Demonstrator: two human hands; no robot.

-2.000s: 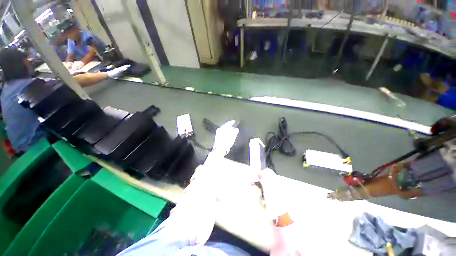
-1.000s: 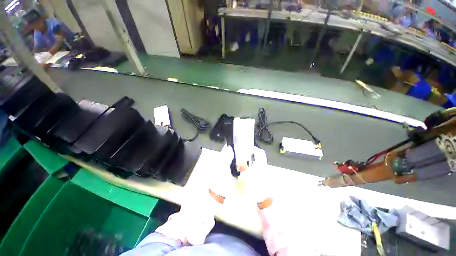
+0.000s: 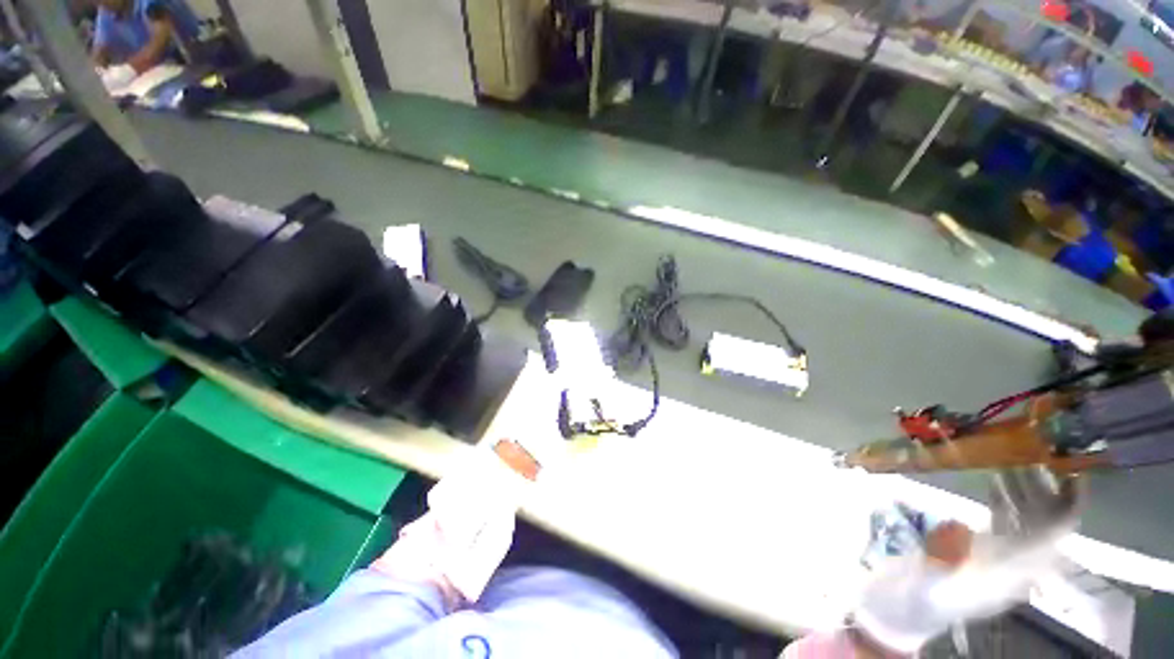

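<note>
A white-wrapped unit (image 3: 582, 354) with a dark edge and a black cord is at the white bench edge in front of me. My gloved left hand (image 3: 538, 418) is at its near left side and appears to hold it; glare washes out the fingers. My gloved right hand (image 3: 959, 573) is blurred, at the lower right over the rag, its fingers just below the hanging tool (image 3: 991, 444). I cannot tell whether they touch the tool. The tool's copper-brown nozzle points left.
On the belt (image 3: 322, 180) lie a second white unit (image 3: 757, 362), a third white unit (image 3: 404, 249), a black case part (image 3: 561, 291) and cord bundles. Black trays (image 3: 309, 290) lean in a row at left, above green bins (image 3: 283, 444). A person (image 3: 142, 32) sits at far upper left.
My right hand has left the unit and moved right, to near the hanging tool. The unit now sits lower and more tilted. The black case part beside it is more exposed.
</note>
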